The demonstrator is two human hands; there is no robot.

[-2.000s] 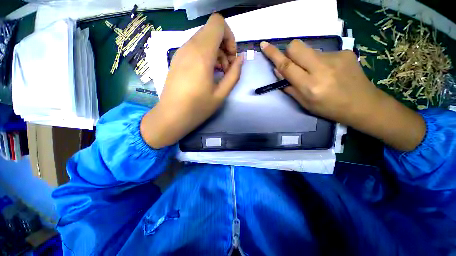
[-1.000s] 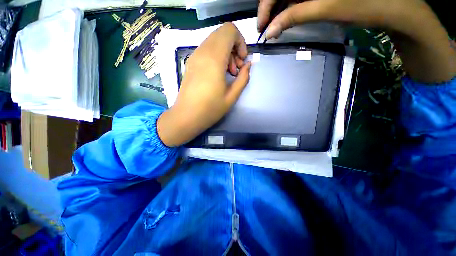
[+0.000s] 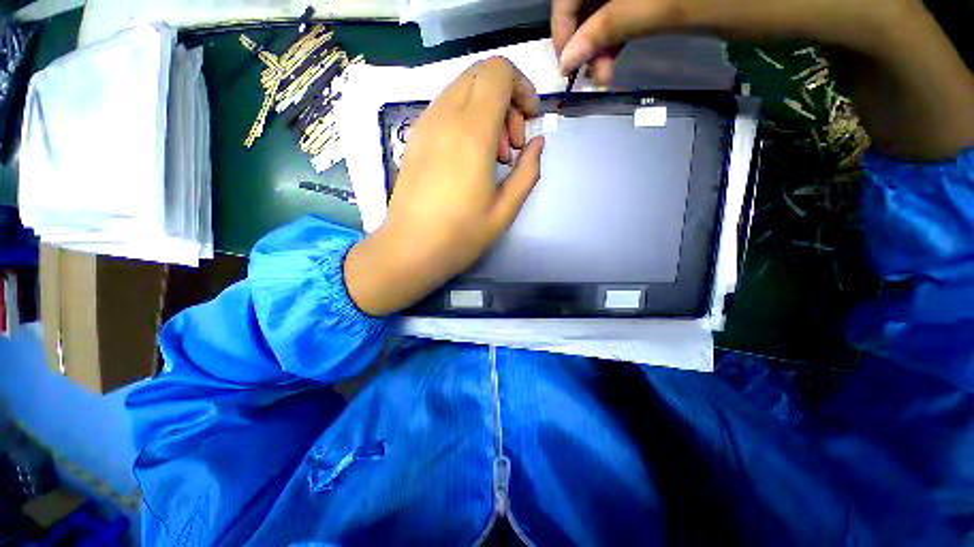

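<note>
A dark tablet back cover with a grey centre lies on white sheets, with white pads near its near and far edges. My left hand rests over its left part, fingers curled at the far edge; whether they hold anything is hidden. My right hand is above the far edge, partly cut off by the top of the picture. It grips slim black tweezers, tip pointing down at the cover's far edge near my left fingertips. Round camera openings show at the upper left corner.
A pile of tan and black flex strips lies at the left. A stack of white sheets is at the far left, above a cardboard box. Loose tan liners lie at the right, partly behind my right forearm. Wrinkled clear film is at the far edge.
Since two seconds ago, my right hand has moved from the cover up past its far edge, and the tweezers have turned from lying sideways to pointing down. My left hand has shifted slightly right.
</note>
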